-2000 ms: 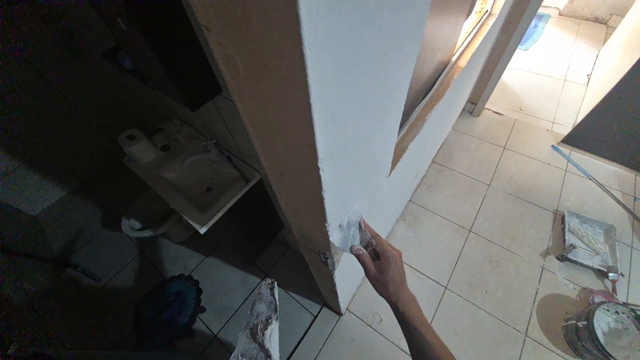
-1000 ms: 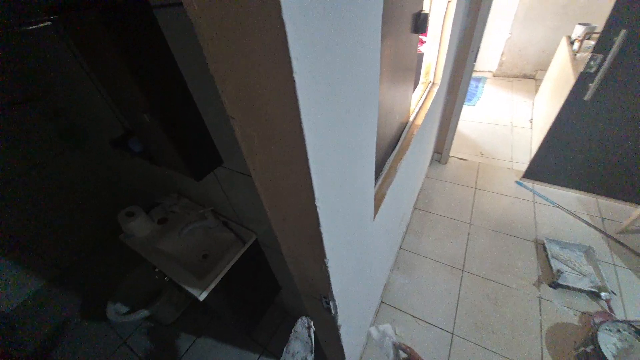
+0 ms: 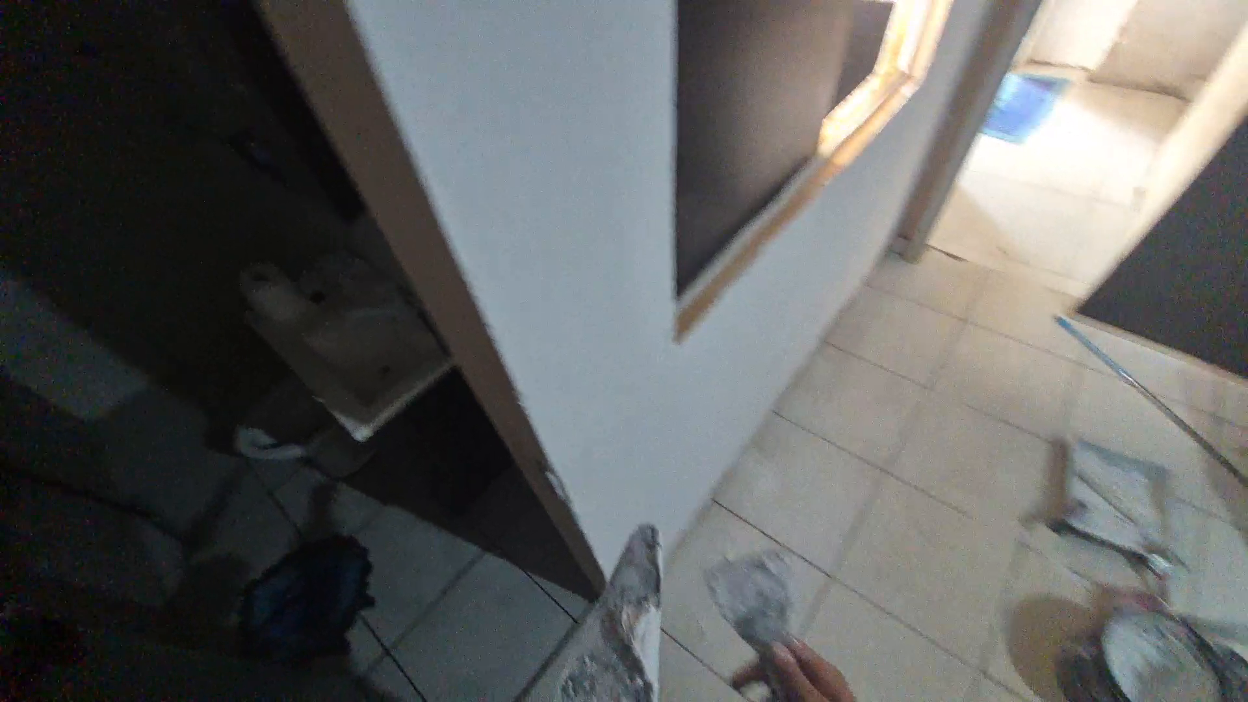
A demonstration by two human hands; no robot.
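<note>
My right hand (image 3: 795, 673) grips a putty knife (image 3: 753, 595) by its handle at the bottom of the view; its broad blade bears whitish filler. Just left of it, a filler-smeared metal blade or tray (image 3: 619, 624) rises from the bottom edge; what holds it is out of frame. My left hand does not show. Both tools are in front of the lower end of the white wall (image 3: 585, 292), whose brown door-frame edge (image 3: 429, 244) runs down to the floor. Blade and wall seem apart, though blur makes this hard to tell.
A paint tray (image 3: 1116, 497) and a bucket of white material (image 3: 1155, 658) stand on the tiled floor at right, near a blue pole (image 3: 1141, 385). A dark door (image 3: 1189, 234) is beyond. In the dark room at left are a sink (image 3: 366, 361) and a dark blue object (image 3: 307, 595).
The putty knife was against the wall's edge two seconds ago; my right hand has since come down and away from it. The filler-smeared blade or tray shows more than one second ago.
</note>
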